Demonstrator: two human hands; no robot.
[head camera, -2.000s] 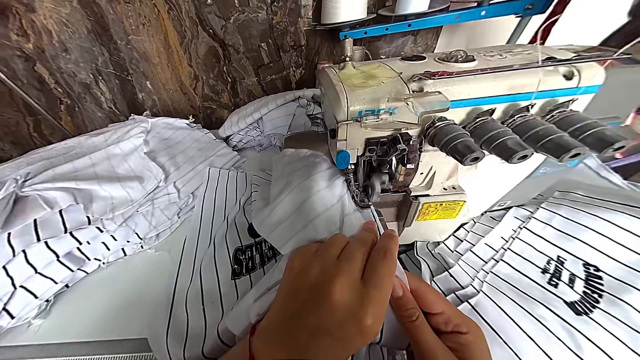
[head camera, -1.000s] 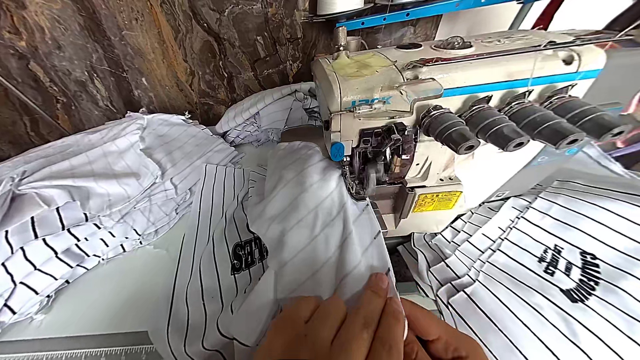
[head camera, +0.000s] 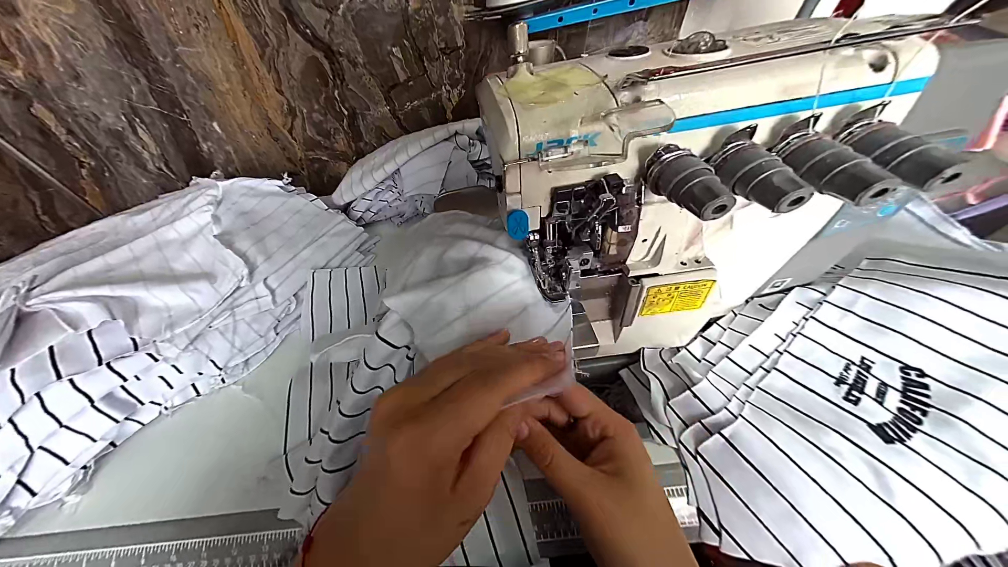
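Observation:
A white striped fabric piece (head camera: 472, 291) lies with its right edge under the presser foot (head camera: 554, 287) of an overlock sewing machine (head camera: 567, 102). My left hand (head camera: 449, 417) lies over the fabric just in front of the foot, its fingers pinching the edge. My right hand (head camera: 598, 465) is below and to the right, thumb and fingers closed on the same edge; the fingertips are partly hidden. Bunched striped fabric (head camera: 339, 409) spreads left of my left hand.
Striped fabric is heaped (head camera: 157, 268) at the left. Printed striped pieces (head camera: 850, 409) are stacked at the right. Black tension knobs (head camera: 693, 181) jut from the machine. A measuring scale (head camera: 157, 543) runs along the front edge. A patterned brown surface (head camera: 236, 79) stands behind.
The fabric beside my left hand has bunched up, and its printed lettering, seen earlier, is no longer visible. My hands have moved up toward the presser foot since one second ago.

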